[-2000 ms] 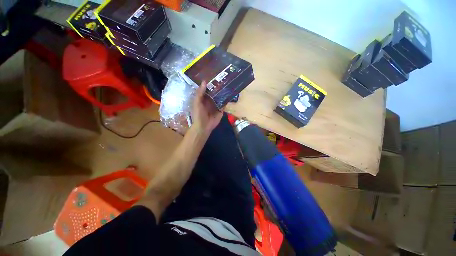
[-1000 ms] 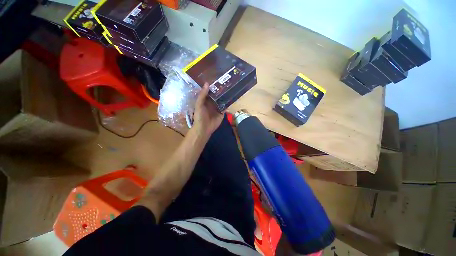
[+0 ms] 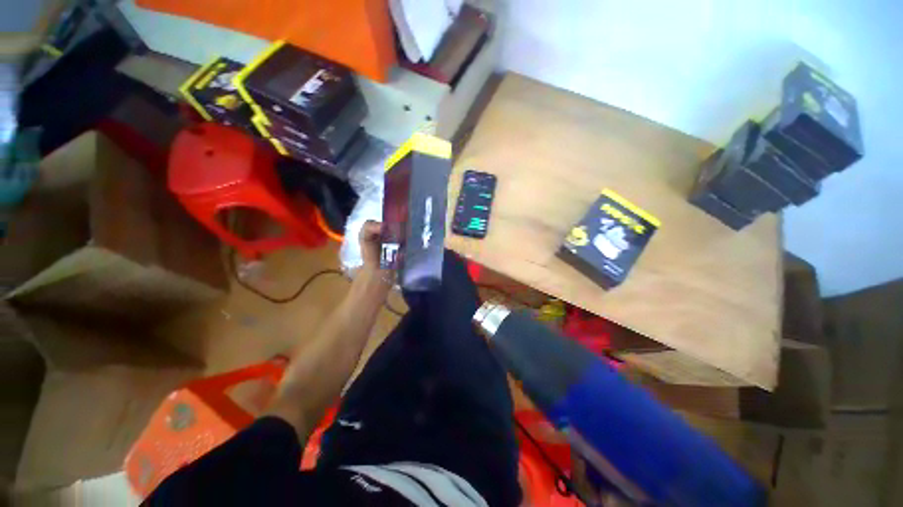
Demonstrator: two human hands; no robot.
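Note:
My left hand point(image 3: 372, 259) holds a boxed earphone set point(image 3: 426, 218) upright on its edge, with a plain dark side and yellow end facing me. The blue heat gun point(image 3: 634, 416) comes in from the lower right, its metal nozzle below and right of the box, apart from it. My right hand point(image 3: 592, 477) is mostly hidden beneath the gun's body, at its grip. Another box point(image 3: 608, 242) lies face up on the wooden table point(image 3: 535, 129), showing yellow lettering and a white earbud picture.
A phone point(image 3: 474, 204) lies on the table's near left part. Stacked boxes point(image 3: 792, 139) stand at the back right, more boxes point(image 3: 302, 94) at upper left. Crumpled clear film point(image 3: 366, 188) lies behind my hand. Red stool point(image 3: 213, 173), orange stool point(image 3: 188, 426), orange cover point(image 3: 297, 30) and cartons surround the area.
The held box has turned from its printed back to its narrow side. The heat gun has moved down and right and tilted flatter. The phone has come into view as the view shifted.

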